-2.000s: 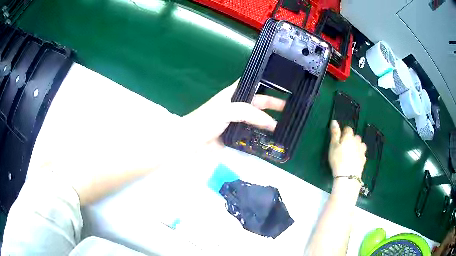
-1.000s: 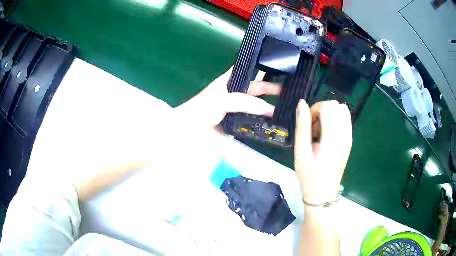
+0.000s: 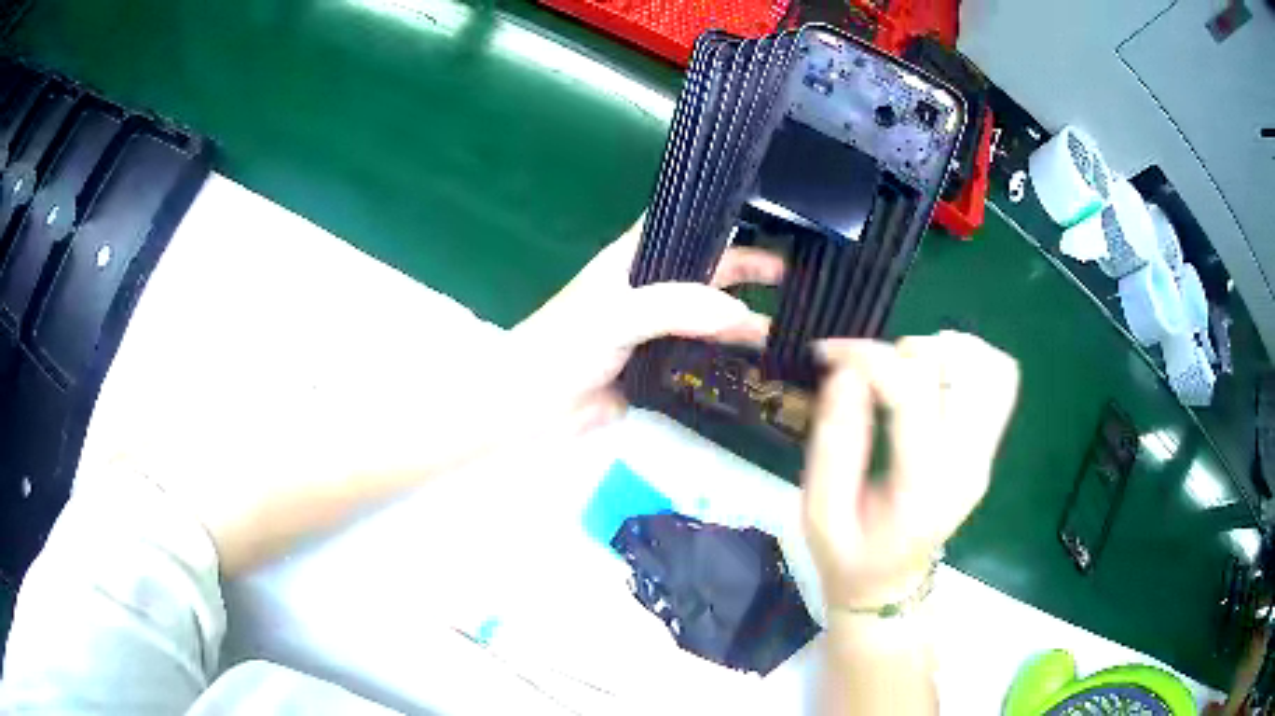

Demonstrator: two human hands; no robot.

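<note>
My left hand (image 3: pixel 657 322) holds a stack of phone middle frames (image 3: pixel 702 154) upright and fanned over the belt, fingers through the lower opening. The front frame shows a grey upper panel, a dark piece below it and gold marks at its bottom end. My right hand (image 3: pixel 909 434) pinches the lower right edge of the front frame; its fingertips are blurred. A crumpled black piece (image 3: pixel 720 595) and a small blue patch (image 3: pixel 624 501) lie on the white work surface (image 3: pixel 364 322) below.
The green conveyor belt (image 3: pixel 350 154) runs behind. One frame (image 3: pixel 1100 490) lies on it at right, with dark items beyond. A red tray (image 3: pixel 671 21) is past the belt, white rolls (image 3: pixel 1154 287) at far right. Black trays (image 3: pixel 105 210) stand at left, a green fan (image 3: pixel 1105 692) at lower right.
The separate frame my right hand held up beside the stack now appears against the stack, which is more fanned. The loose frame on the belt has moved left.
</note>
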